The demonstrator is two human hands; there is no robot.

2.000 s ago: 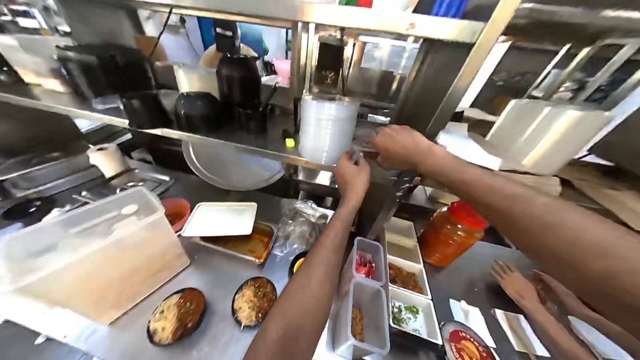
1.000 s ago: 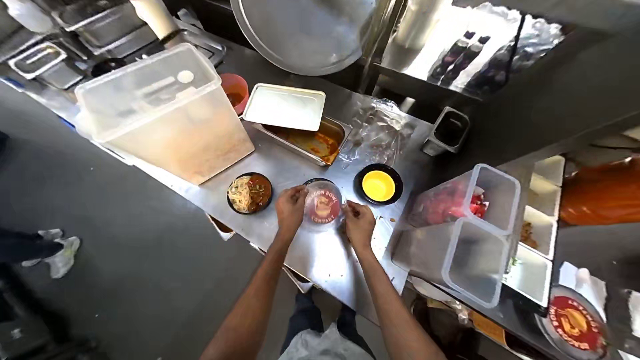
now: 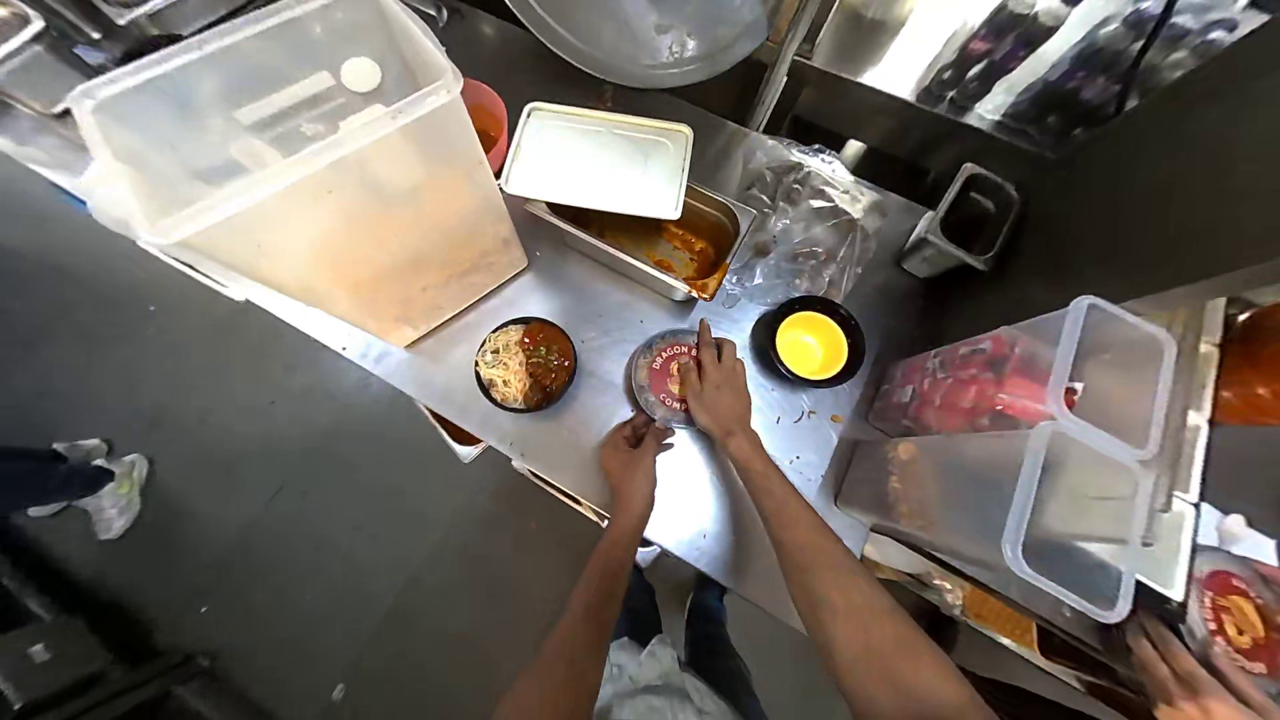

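A clear round lid with a red printed label [image 3: 668, 382] lies over a dark round bowl on the steel counter. My left hand [image 3: 634, 455] touches the near edge of the lid with its fingertips. My right hand [image 3: 717, 388] rests on the lid's right side, fingers spread over it. Left of them, an uncovered black bowl of noodles and brown sauced food [image 3: 525, 364] sits on the counter. To the right, a yellow cup [image 3: 811, 345] stands inside a black bowl [image 3: 853, 334].
A large translucent tub [image 3: 380, 240] stands left. A steel pan [image 3: 625, 258] with sauce, partly under a white lid [image 3: 598, 160], is behind, beside crumpled clear plastic [image 3: 815, 225]. Tall clear containers [image 3: 1000, 460] stand right. Another person's hand [image 3: 1185, 670] is lower right; a shoe [image 3: 118, 495] is left.
Two seconds ago my hands were at a stack of clear lids on the shelf; now they are at the lidded bowl. Since one second ago my right hand has moved onto the lid. The view has tilted down.
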